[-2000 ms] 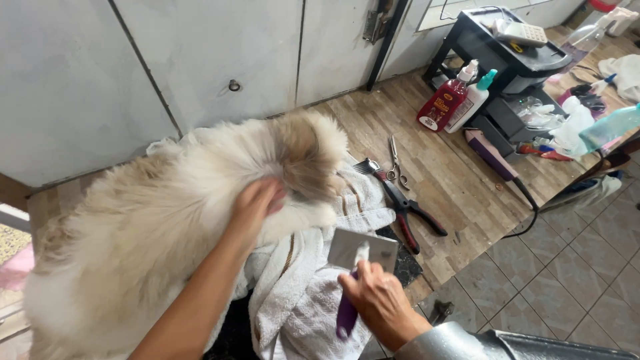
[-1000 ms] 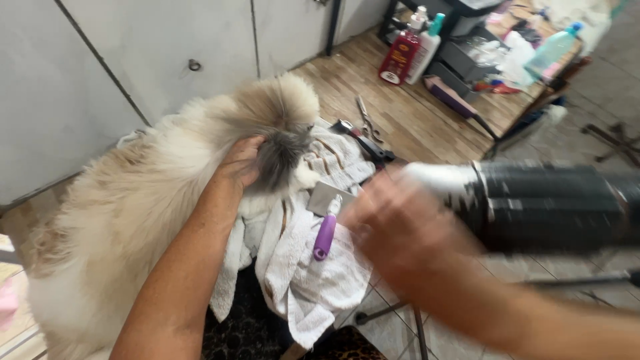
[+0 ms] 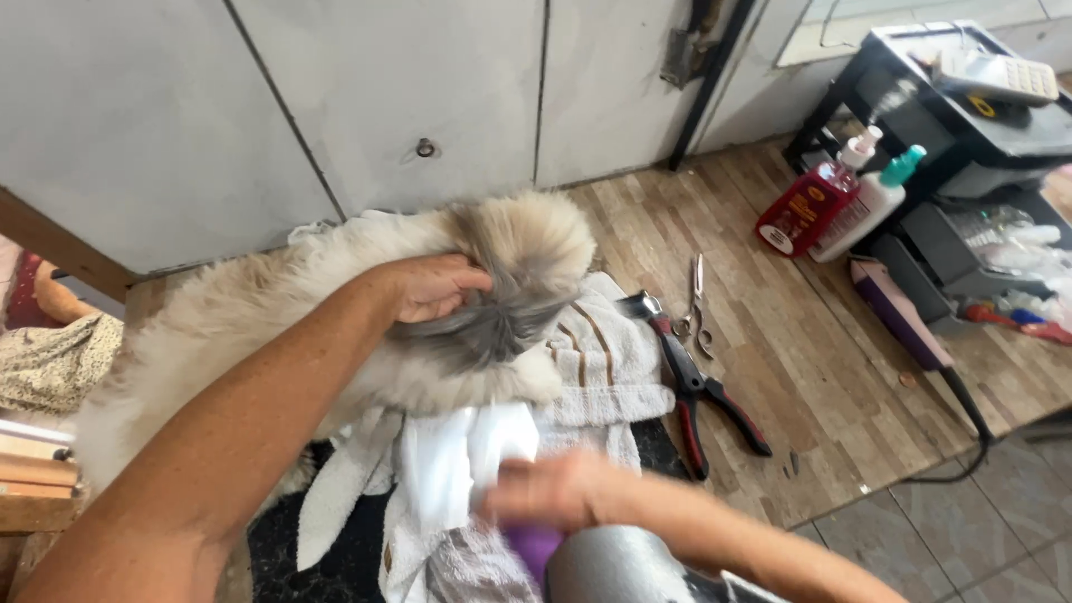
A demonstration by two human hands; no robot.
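A long-haired cream and grey dog (image 3: 226, 335) lies on the wood-patterned table, its head on a striped white towel (image 3: 603, 352). My left hand (image 3: 440, 287) grips the grey hair at the dog's head. Blurred by motion, my right hand (image 3: 544, 494) holds the purple handle (image 3: 532, 548) of a slicker brush over the towel, below the dog's head. The silver nozzle of a dryer (image 3: 607, 563) is close under my right hand, partly out of the frame.
Right of the towel lie nail clippers (image 3: 691, 385) with red and black handles and metal scissors (image 3: 697, 306). Farther right are a red bottle (image 3: 808, 205), a white spray bottle (image 3: 863, 209), a purple corded clipper (image 3: 900, 314) and a black shelf unit (image 3: 988, 126). A panelled wall (image 3: 377, 92) stands behind the dog.
One second ago the purple brush lay on the towel with my right hand beside it; now my right hand has hold of it. The dryer nozzle has shifted from the right to the lower middle.
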